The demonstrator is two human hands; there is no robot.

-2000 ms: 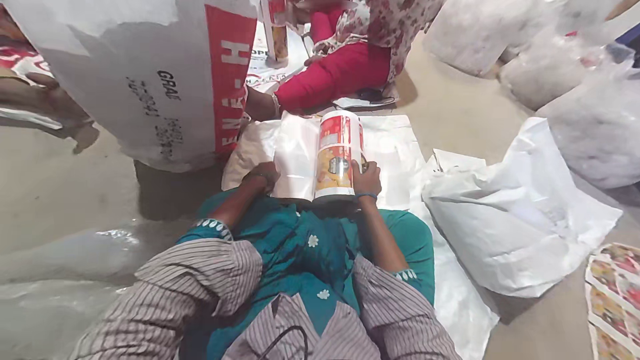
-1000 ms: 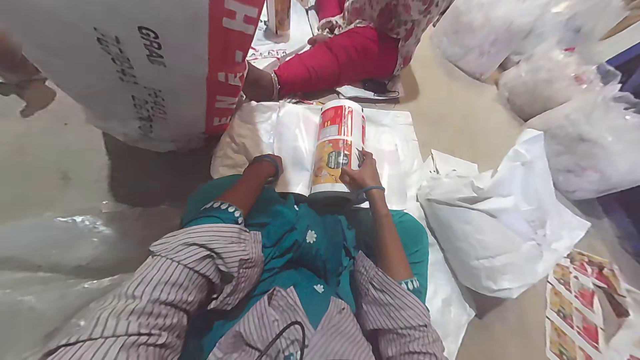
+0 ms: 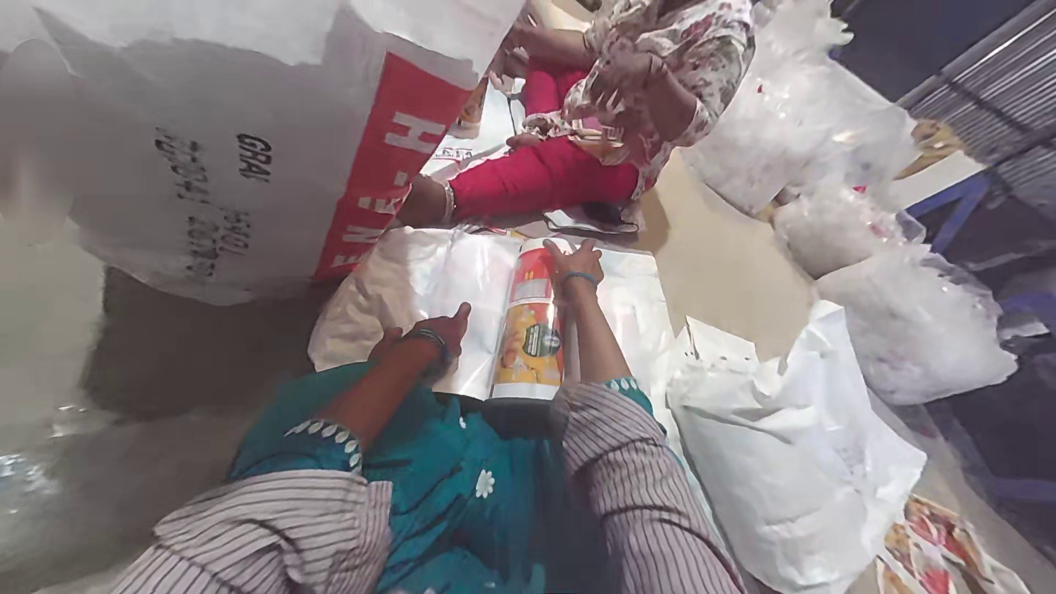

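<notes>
A printed plastic packaging film or pouch [image 3: 530,322] in red, orange and white lies curved on a white sheet [image 3: 478,289] in front of my lap. My right hand [image 3: 575,262] rests with spread fingers on the upper right edge of the printed piece; whether it grips it is not clear. My left hand [image 3: 437,334] is at the left, over the white sheet, its thumb or finger pointing up and the other fingers partly hidden. A dark edge shows below the printed piece.
A big white sack [image 3: 247,165] with a red band stands at the upper left. Another person [image 3: 553,177] sits opposite. On the right are a white bag [image 3: 784,462], clear bags of plastic [image 3: 916,322] and printed pieces [image 3: 940,544] on the floor.
My right hand has moved up along the printed piece, from its lower right side to its upper right edge.
</notes>
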